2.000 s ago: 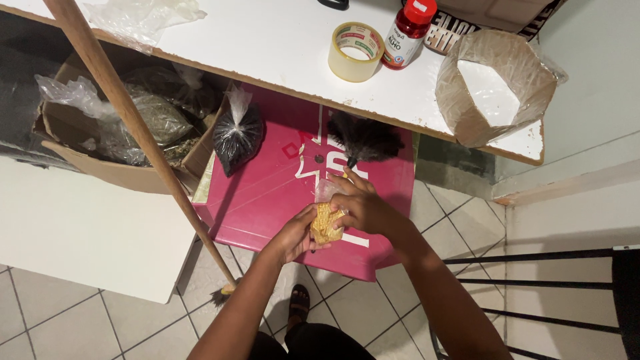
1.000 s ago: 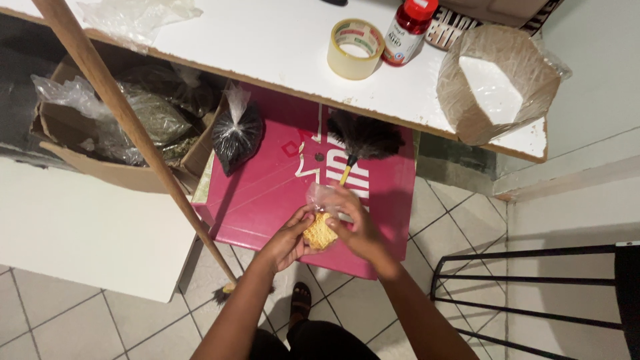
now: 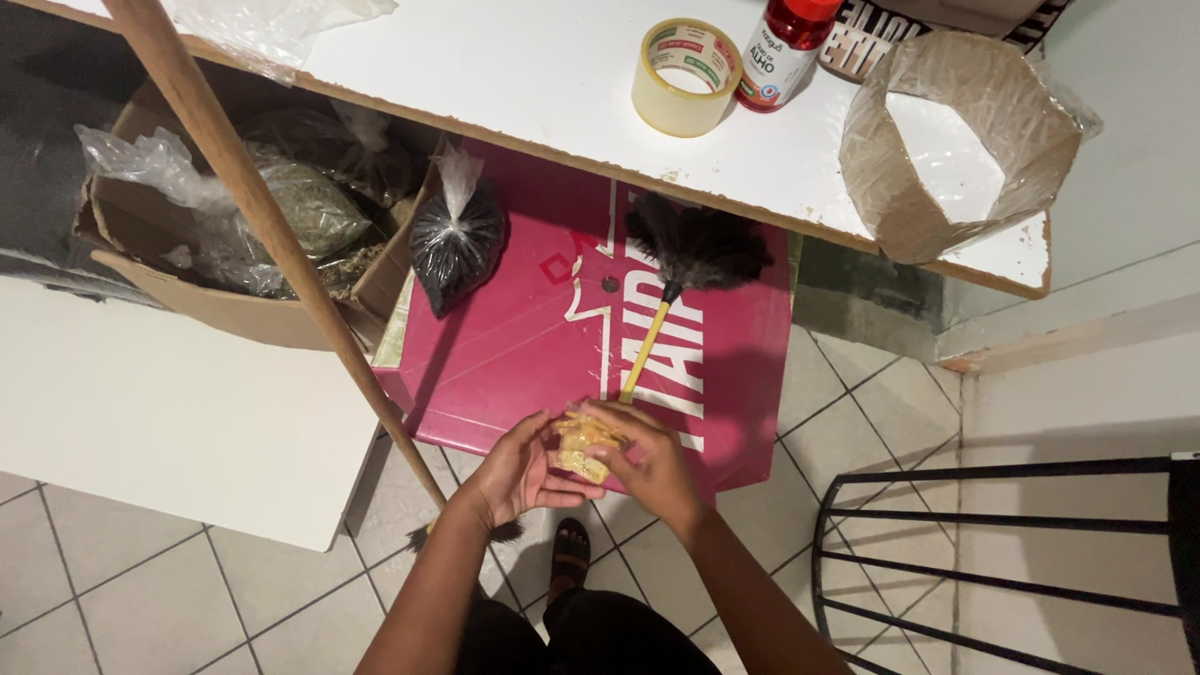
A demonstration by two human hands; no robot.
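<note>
Between my hands is a small clear plastic bag of yellow pieces (image 3: 583,448), its contents too small to name. My right hand (image 3: 649,461) grips it from the right, thumb on its front. My left hand (image 3: 525,473) lies half open against its left side, palm up, fingers under it. Just beyond the hands, a feather duster (image 3: 698,246) with a yellow handle rests on a pink folding table (image 3: 525,356). A tied clear bag of dark contents (image 3: 457,239) lies at that table's left edge.
A wooden broom handle (image 3: 272,225) slants across the left, before a cardboard box (image 3: 216,314) of plastic bags. The white shelf (image 3: 525,84) bears a tape roll (image 3: 687,80), a red-capped bottle (image 3: 780,52) and a tape-wrapped cardboard ring (image 3: 1022,122). A black metal chair (image 3: 1003,516) stands right.
The small bag now looks folded and more compact between my hands. My left fingers have spread out beneath it, and my right hand has closed over its upper part.
</note>
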